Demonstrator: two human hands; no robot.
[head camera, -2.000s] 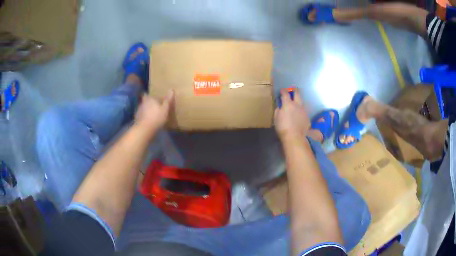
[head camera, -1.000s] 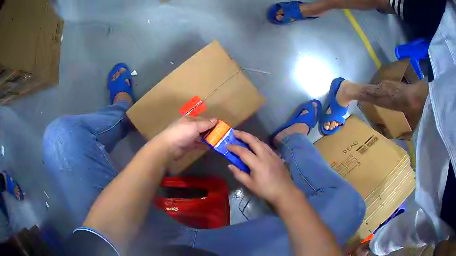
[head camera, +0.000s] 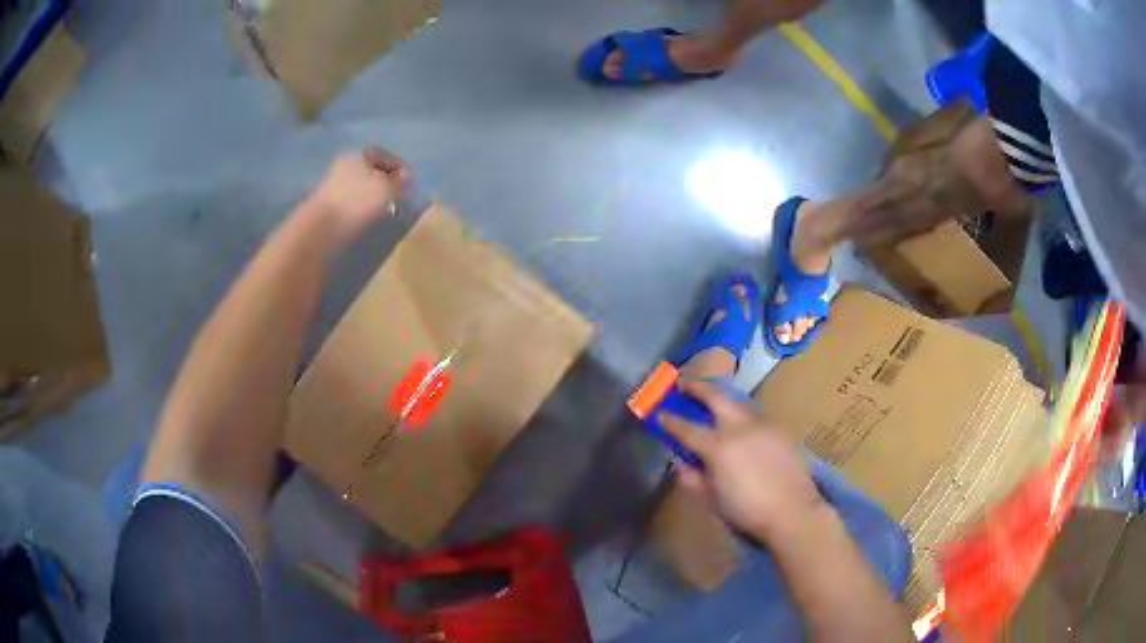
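Note:
A closed brown shipping carton (head camera: 484, 339) lies turned at an angle on the floor in front of me, with a red-orange label (head camera: 422, 392) over its centre seam. My left hand (head camera: 361, 189) is beyond the carton's far left corner, fingers curled; whether it holds something small is unclear. My right hand (head camera: 742, 465) is closed around a blue tape dispenser (head camera: 676, 417) with an orange end, right of the carton and above my right leg.
A red stool (head camera: 540, 600) stands between my legs. Flat cartons (head camera: 880, 389) are stacked at right, an open carton (head camera: 943, 258) behind them. A person's sandalled feet (head camera: 798, 283) are near. Blurred red-orange label sheets (head camera: 1005, 553) show at lower right. More cartons (head camera: 333, 44) stand at upper left.
The view has shifted. My hands came together at the dispenser, then parted; my left hand reached out past the carton's far corner. The carton has turned from square to angled. Red-orange sheets appeared at right.

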